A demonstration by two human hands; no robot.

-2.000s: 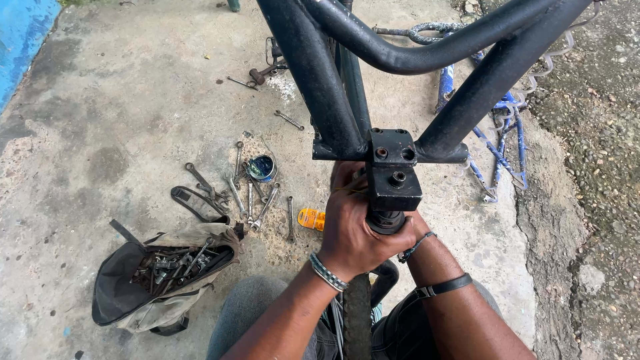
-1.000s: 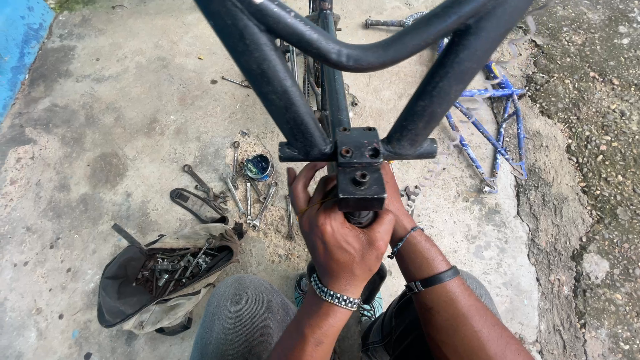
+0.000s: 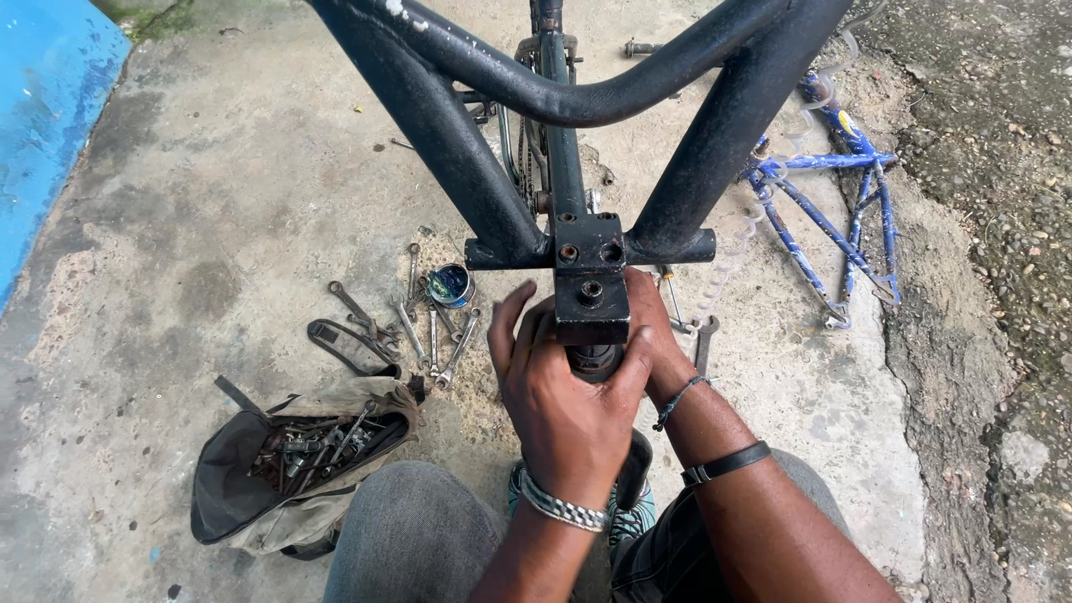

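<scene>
Black bicycle handlebars (image 3: 569, 105) are clamped in a black stem (image 3: 592, 301) with bolts on top, above the bicycle frame (image 3: 563, 159). Just below the stem, my left hand (image 3: 569, 402) curls around the head tube area (image 3: 596, 360), its thumb on the right side and its fingers on the left, some of them raised. My right hand (image 3: 657, 335) reaches behind the same part from the right; its fingers are mostly hidden by the stem, so its hold cannot be told.
An open bag of tools (image 3: 251, 519) lies on the concrete at left. Near it are several wrenches (image 3: 456, 347), a black strap-like piece (image 3: 339, 343) and a small tin (image 3: 450, 285). A worn blue bicycle frame (image 3: 825, 161) lies at right beside a coiled clear hose (image 3: 758, 213).
The handlebars and stem have turned a little, and more of the bicycle behind them shows. The front wheel seen between my legs two seconds ago is out of sight. My left fingers have loosened.
</scene>
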